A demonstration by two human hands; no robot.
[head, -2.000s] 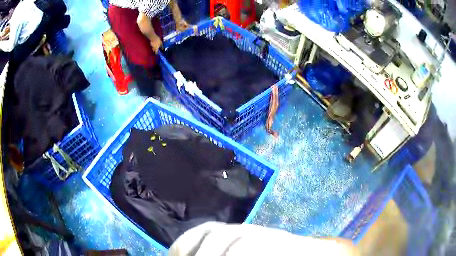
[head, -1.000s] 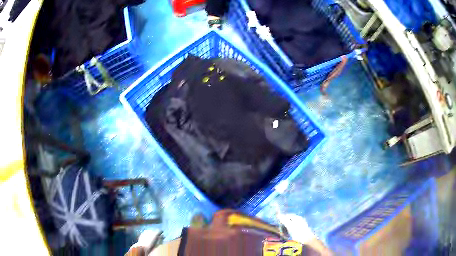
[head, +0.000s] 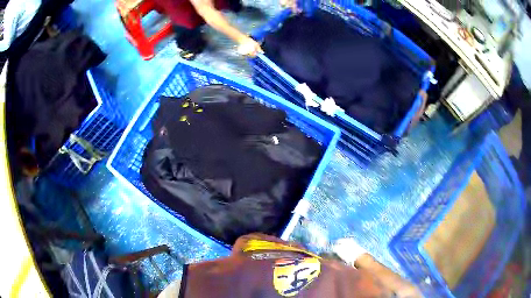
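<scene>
A blue lattice crate (head: 201,231) stands on the floor in front of me. Dark garments (head: 227,157) with small yellow marks and one white mark fill it. My right hand (head: 348,250), in a white glove, is low in the picture, right of the crate's near corner and apart from it. It is blurred, nothing shows in it, and its fingers are unclear. A small pale patch at the bottom edge may be my left arm; my left hand does not show. My brown apron (head: 227,279) covers the bottom middle.
Another person's hand (head: 249,48) is on the rim of a second crate of dark cloth (head: 343,64) behind. A cardboard-lined crate (head: 460,233) stands right, a third crate (head: 93,145) left. A red stool (head: 137,29) and a bench (head: 466,41) are farther back.
The second crate has shifted right and nearer, alongside the front crate, with the person's hand at its left rim. My right glove has moved slightly. The pale shape at lower left has mostly left the view.
</scene>
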